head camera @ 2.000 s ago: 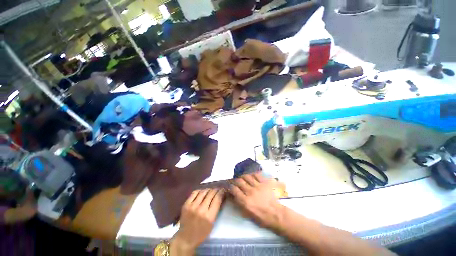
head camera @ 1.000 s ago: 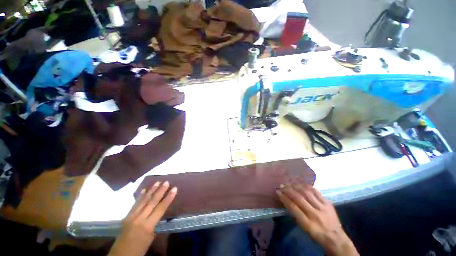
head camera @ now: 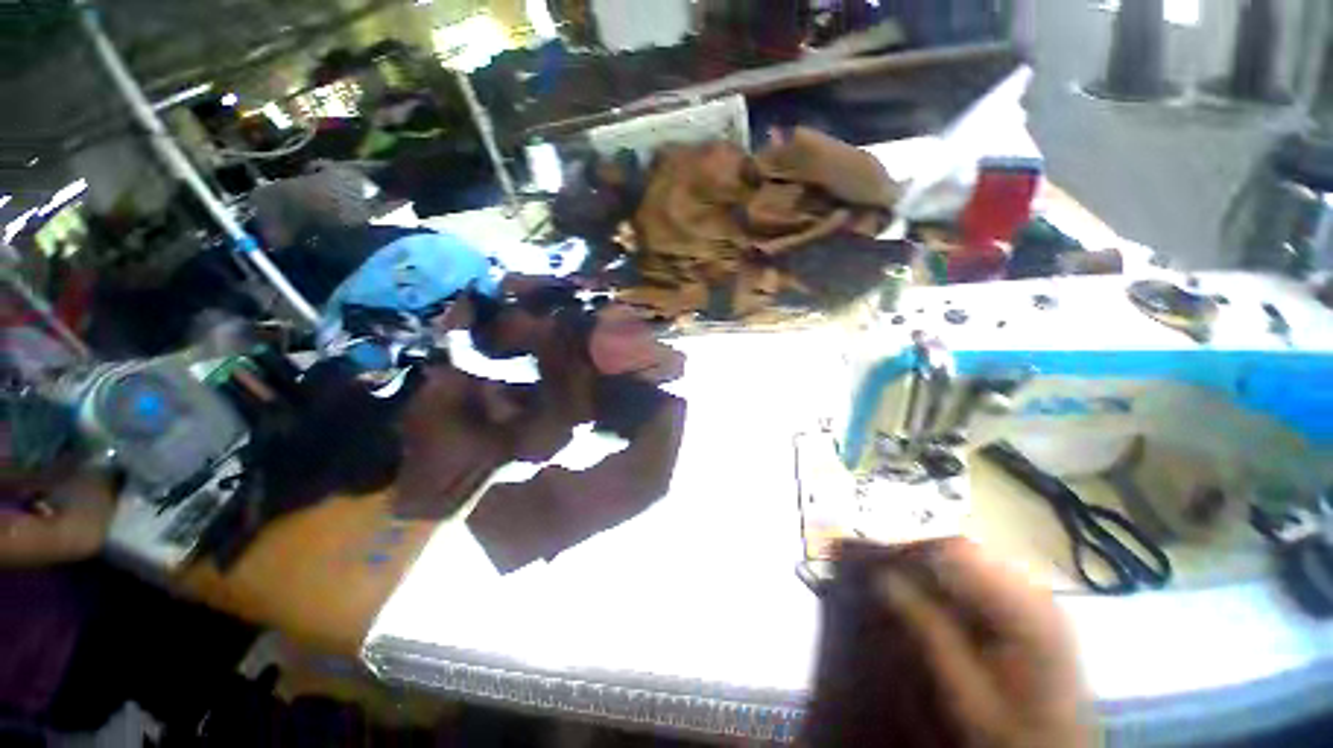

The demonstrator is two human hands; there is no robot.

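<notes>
A dark brown fabric piece (head camera: 863, 658) is lifted off the table in front of the sewing machine, close to the camera and blurred. My right hand (head camera: 1009, 643) grips it from the right side, near its top end. The piece hangs down past the lower edge of the picture. My left hand is not in view. The machine's needle area (head camera: 928, 460) is just behind the fabric, and nothing brown shows under the presser foot.
Cut brown panels (head camera: 585, 497) lie left of the machine. Black-handled shears (head camera: 1082, 526) lie under the machine arm. A tan-brown fabric heap (head camera: 731, 212) and a red cone (head camera: 999, 205) are behind. Another person's arm (head camera: 59, 533) shows at far left.
The brown piece lay flat under both hands at the front edge; now it is raised in my right hand. My left hand has left the picture. The view has shifted left.
</notes>
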